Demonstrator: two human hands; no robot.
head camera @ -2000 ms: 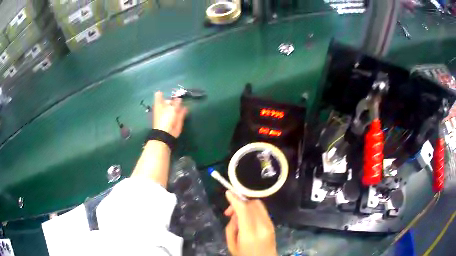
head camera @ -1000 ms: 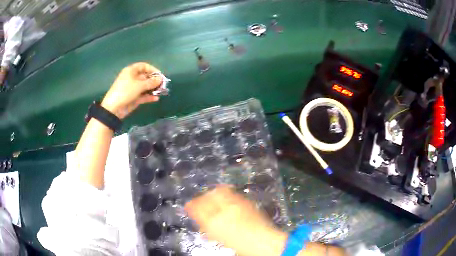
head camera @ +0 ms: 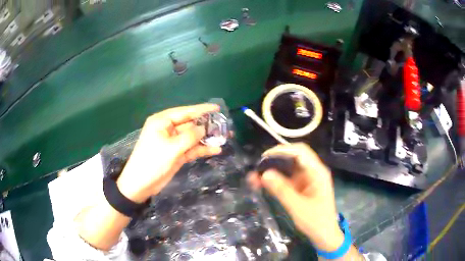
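Observation:
My left hand [head camera: 171, 148], with a black wristband, holds a round silver electronic module [head camera: 215, 129] between thumb and fingers, over the upper part of the blister tray. My right hand [head camera: 302, 188], with a blue wristband, holds a dark round disc [head camera: 278, 164] between thumb and fingers, to the right of the module. A gap shows between module and disc. The clear blister tray [head camera: 204, 204] with dark discs in its pockets lies under both hands and is partly hidden by them.
Digital meter [head camera: 307, 62] with red digits; tape roll [head camera: 268, 118] at its foot, pen [head camera: 262, 124] beside it. Test fixture [head camera: 377, 171] with red clamp handles [head camera: 412, 84] stands right. Loose modules [head camera: 229, 25] and dark discs [head camera: 179, 66] lie on the green belt. Paper [head camera: 71, 191] lies left, blue bin [head camera: 419, 229] lower right.
My left hand has moved right with the silver module, over the tray. My right hand has risen from the tray and now holds a dark disc. The view has shifted towards the fixture.

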